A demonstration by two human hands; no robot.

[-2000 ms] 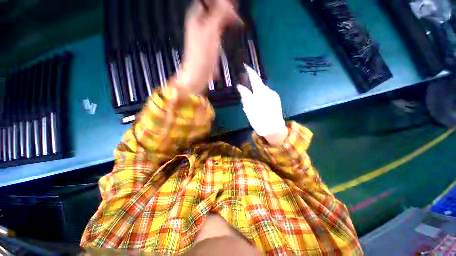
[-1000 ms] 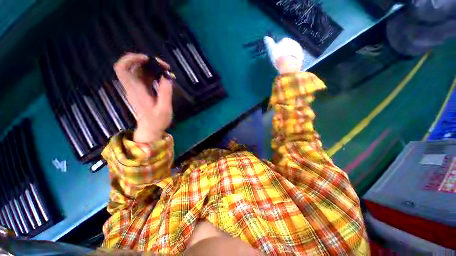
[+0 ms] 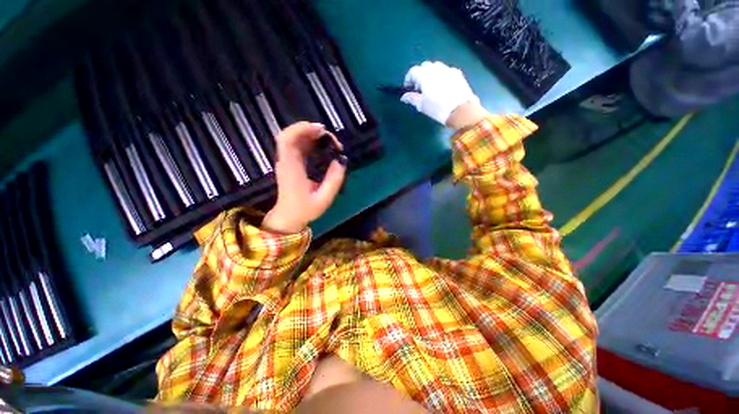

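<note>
My left hand (image 3: 304,178), bare, is curled around the dark end of a tubular unit (image 3: 326,149) in front of the large foam tray (image 3: 194,212); most of the unit cannot be made out against the black tray. My right hand (image 3: 440,90), in a white glove, is low over the bench with its fingertips at the loose thin black pieces (image 3: 393,88). The glove hides part of them, and whether it grips one cannot be told. Silver tubes (image 3: 228,147) lie in the tray's slots.
A parts tray of thin black pieces (image 3: 536,79) lies beyond my right hand. Another foam tray (image 3: 18,242) is at the left, with small pale pieces (image 3: 94,245) between. A grey case (image 3: 648,311) stands at lower right. Part of a person (image 3: 689,73) shows at upper right.
My right hand first reached right to the loose pieces, and its fingers now cover part of them. My left hand came back from over the tray toward me, still holding the dark end. The view turned.
</note>
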